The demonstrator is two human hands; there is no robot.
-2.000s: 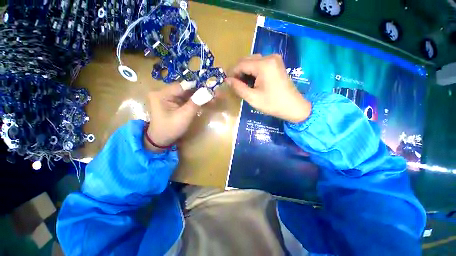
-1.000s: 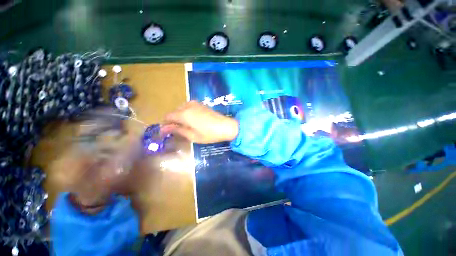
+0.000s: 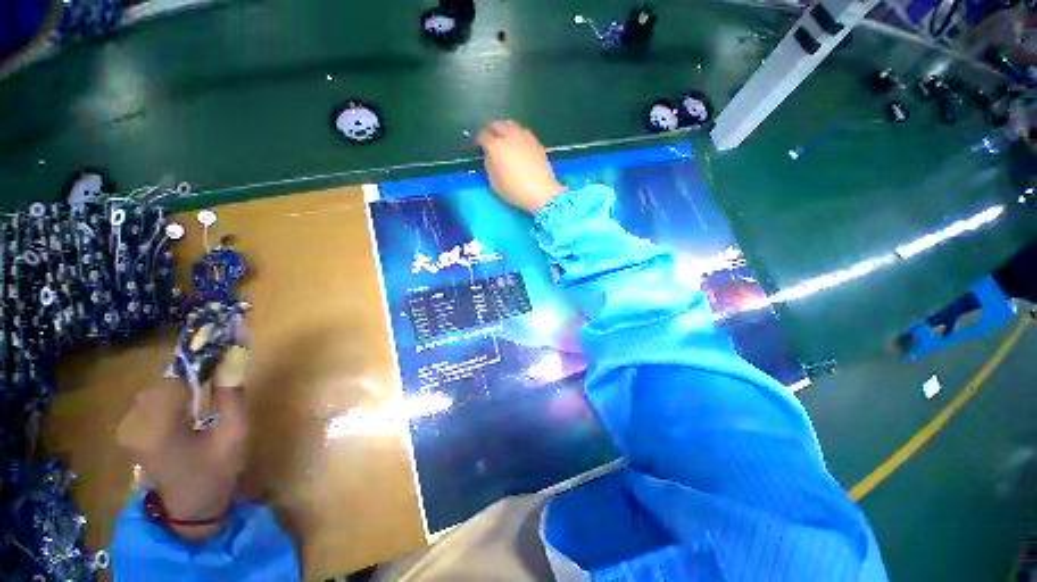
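My left hand [image 3: 193, 438] is low over the tan board on the left, its fingertips shut on wired blue circuit boards [image 3: 210, 335] with white lead wires. Another small blue board [image 3: 220, 268] lies just beyond it, beside a white end disc [image 3: 206, 217]. My right hand [image 3: 517, 165] reaches past the poster sheet to the near edge of the green conveyor belt. Its fingers are bent and point away; whether they hold anything cannot be told.
A large pile of wired boards [image 3: 85, 279] stands on the left. Round black units with white centres [image 3: 358, 122] are spaced on the green belt [image 3: 273, 85]. The poster sheet [image 3: 489, 387] lies right of the tan board [image 3: 318, 296]. A pale metal bar [image 3: 785, 80] crosses at upper right.
My right hand has moved from beside a blue ring board over the tan board out to the belt edge. My left hand, blurred before, now shows holding boards at the left. The view has shifted.
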